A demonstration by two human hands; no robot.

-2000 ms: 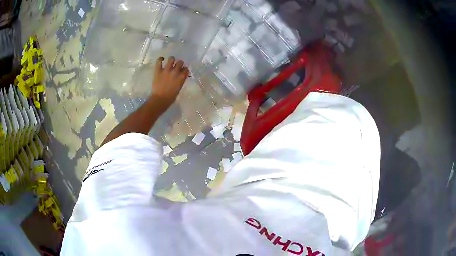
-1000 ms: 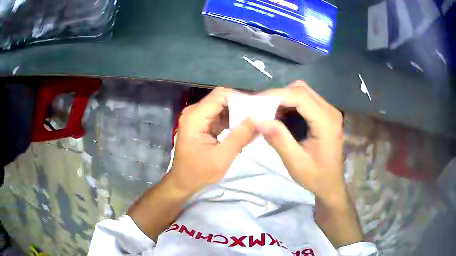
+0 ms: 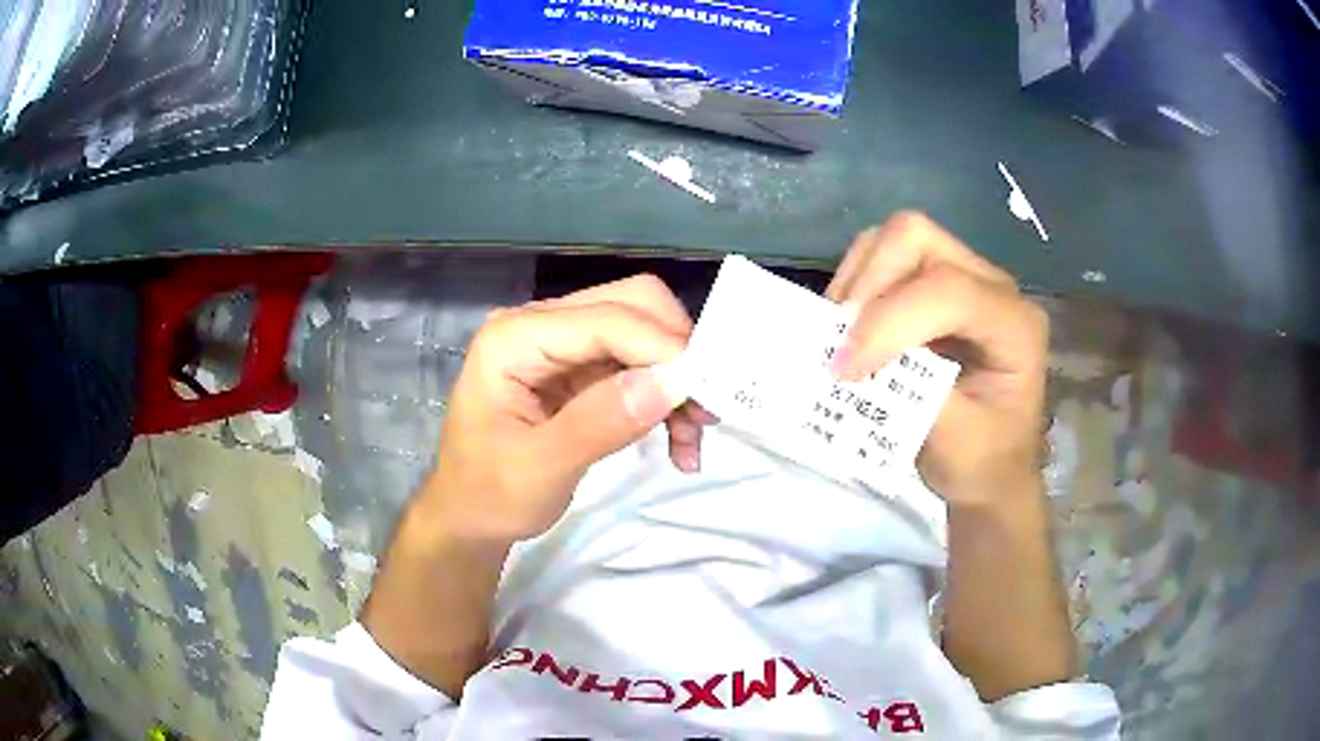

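A white card or sticker sheet (image 3: 789, 379) with small dark printed text is held in front of my chest, below the bench edge, tilted down to the right. My left hand (image 3: 572, 413) pinches its left end between thumb and fingers. My right hand (image 3: 948, 348) grips its upper right part, with the fingertips over some of the text. Both hands are bare. A blue gift box (image 3: 673, 44) with white lettering lies on the bench beyond my hands, its greyish side facing me and its far part cut off by the picture's edge.
Clear blister trays (image 3: 145, 87) are stacked at the upper left of the green bench (image 3: 434, 188). Small white slips (image 3: 673, 175) lie near its edge. More blue-and-white boxes (image 3: 1093, 58) are at upper right. A red stool (image 3: 225, 340) and littered floor show below.
Two seconds ago my left hand was low over clear trays on the floor. One second ago both hands held the white piece; now it is spread out, showing printed text. The view has shifted slightly.
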